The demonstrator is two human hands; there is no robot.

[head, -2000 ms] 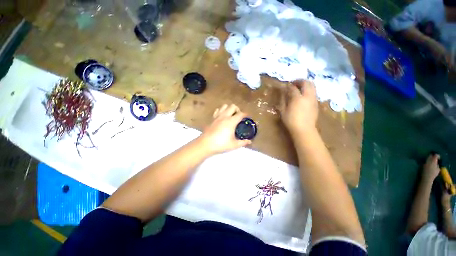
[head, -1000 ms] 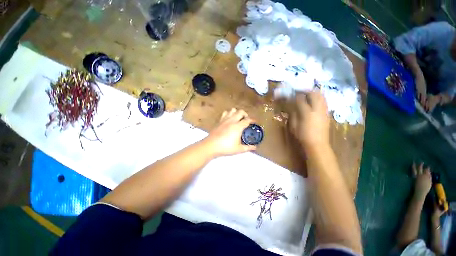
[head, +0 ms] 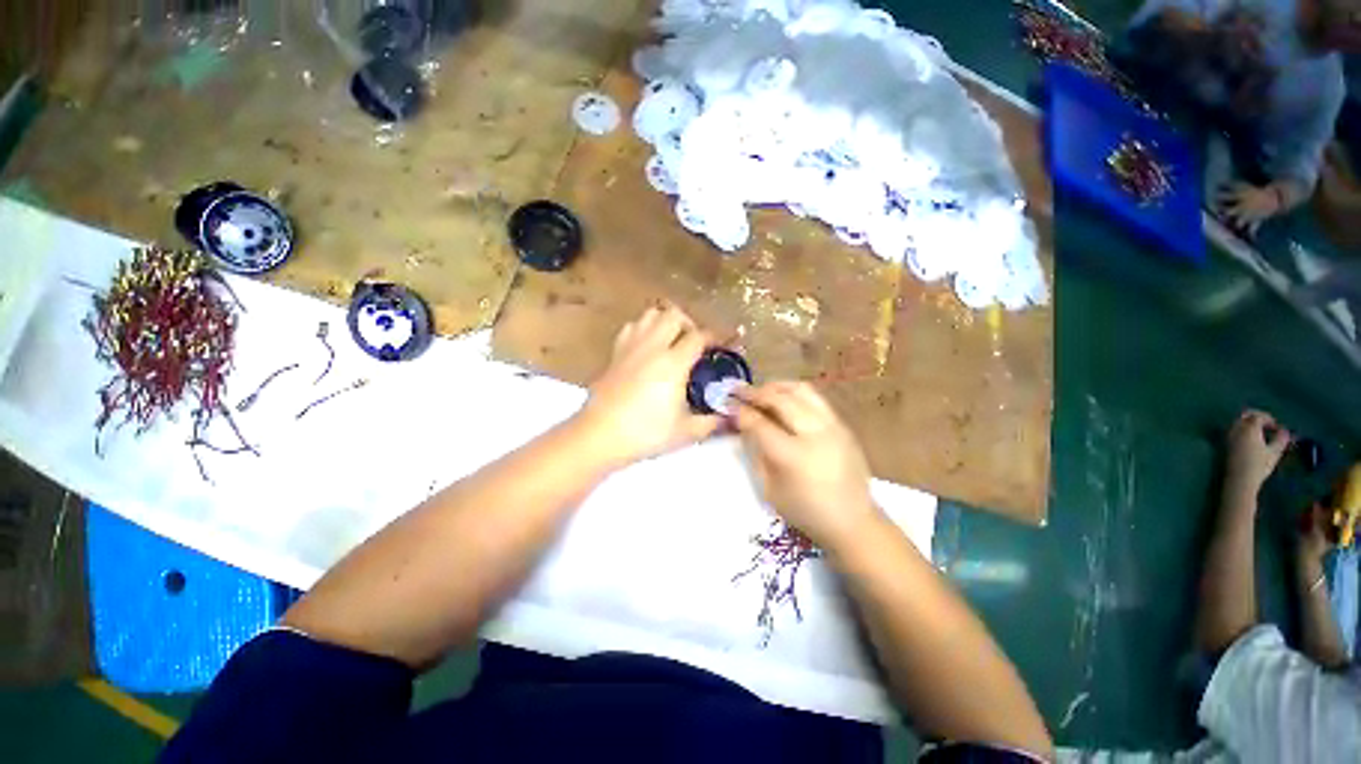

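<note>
A round black housing (head: 715, 367) stands open side up at the middle of the brown board's near edge. My left hand (head: 651, 385) holds it from the left with fingers and thumb around its rim. My right hand (head: 802, 448) pinches a small translucent white disc (head: 726, 396) at the housing's opening, over its near part. The disc's exact seating is too small to tell. The big pile of white discs (head: 851, 135) lies at the top of the board. A small bunch of wire leads (head: 779, 575) lies on the white sheet, partly hidden by my right forearm.
More black housings lie at the left: one bare (head: 545, 236), one with a pale inside (head: 391, 321), and a stacked pair (head: 245, 233). The main wire pile (head: 164, 336) is far left. A blue tray (head: 1127, 164) with wires is upper right. Other people's hands (head: 1257, 448) show at right.
My right hand has come from the disc pile down to the housing with a white disc. My left hand still holds the housing. The view has shifted slightly.
</note>
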